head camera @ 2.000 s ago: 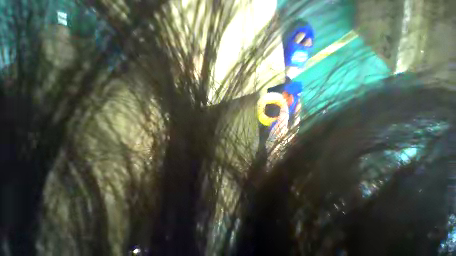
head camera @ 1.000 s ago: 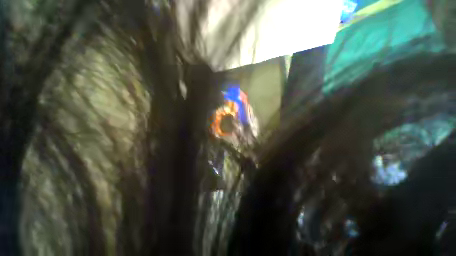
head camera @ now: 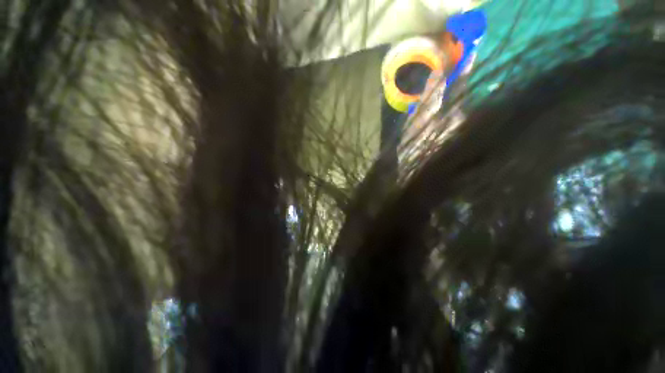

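A tape dispenser [head camera: 465, 33], blue and orange with a yellow-orange ring, is at the upper right of centre, by the right edge of a carton. My right hand [head camera: 432, 109] is around its lower part, mostly hidden by dark hair. The carton shows a bright, nearly white top [head camera: 357, 33] and a tan side [head camera: 339, 109] below it. Hair covers much of the view. My left hand cannot be made out.
A green surface [head camera: 547, 36] shows at the upper right, behind the dispenser. Small shiny bluish glints show through the hair at the lower right and lower left; what they are cannot be told.
The dispenser in my right hand was lower, against the carton's side, a second ago; it now shows higher and further right. The view has shifted too. A second blue item has left the view.
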